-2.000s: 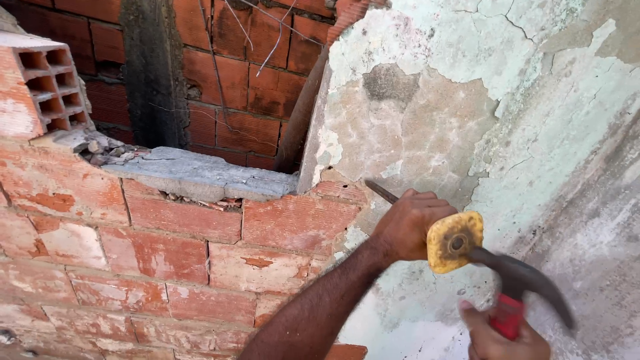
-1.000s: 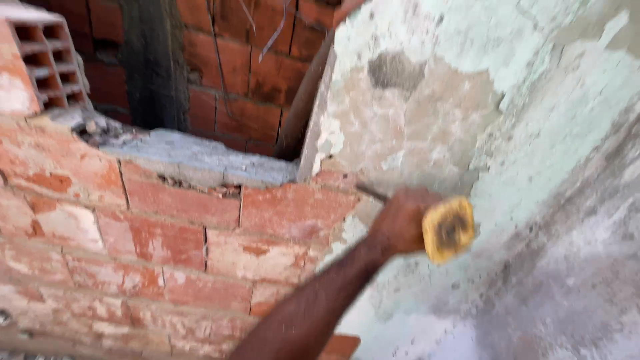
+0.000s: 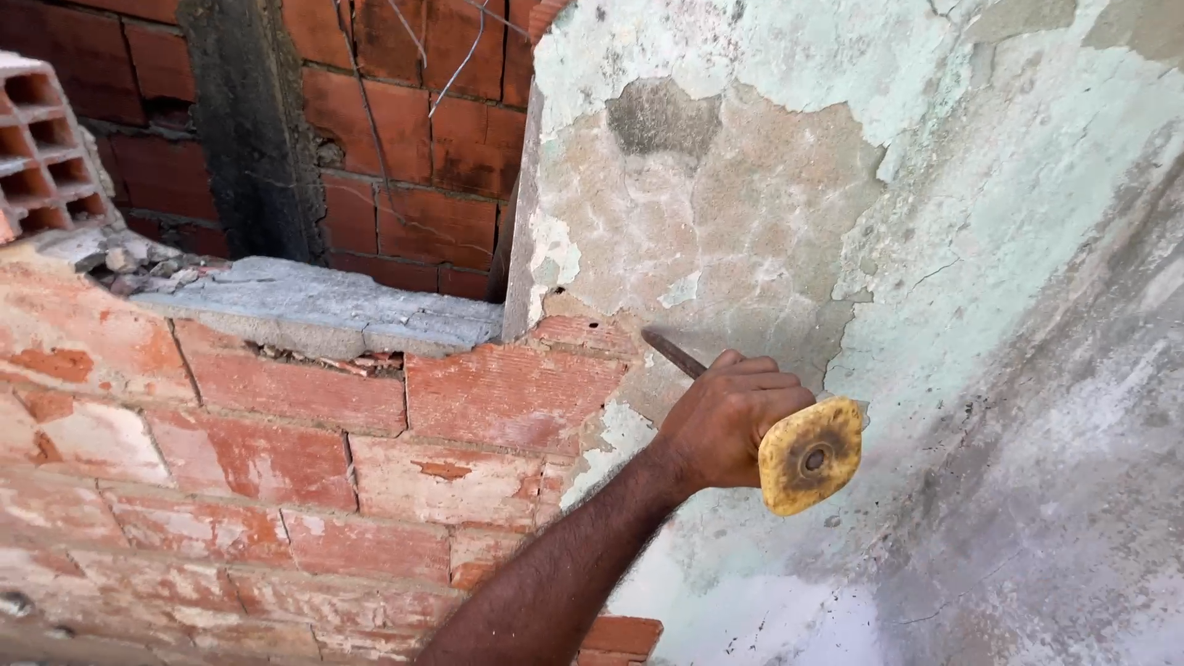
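My left hand [image 3: 735, 421] is closed around a masonry chisel [image 3: 673, 351], whose dark steel tip points up and left. The tip meets the wall at the lower left of a patch of bare render [image 3: 758, 213], just right of exposed red brick [image 3: 587, 333]. A worn yellow hand guard [image 3: 809, 456] with a round steel striking end in its middle faces me. A little dust blurs the wall beside the tip. My right hand is out of view, and no hammer shows.
Red brickwork [image 3: 518, 393] fills the lower left. A grey mortar ledge [image 3: 324, 301] with rubble [image 3: 139, 264] borders an opening. A hollow brick [image 3: 46, 148] stands at far left. Thin wires [image 3: 458, 60] hang before the back wall. Peeling green plaster [image 3: 971, 268] covers the right.
Two seconds ago my right hand held a claw hammer near the yellow guard; both are out of view now. My left hand still holds the chisel at about the same spot.
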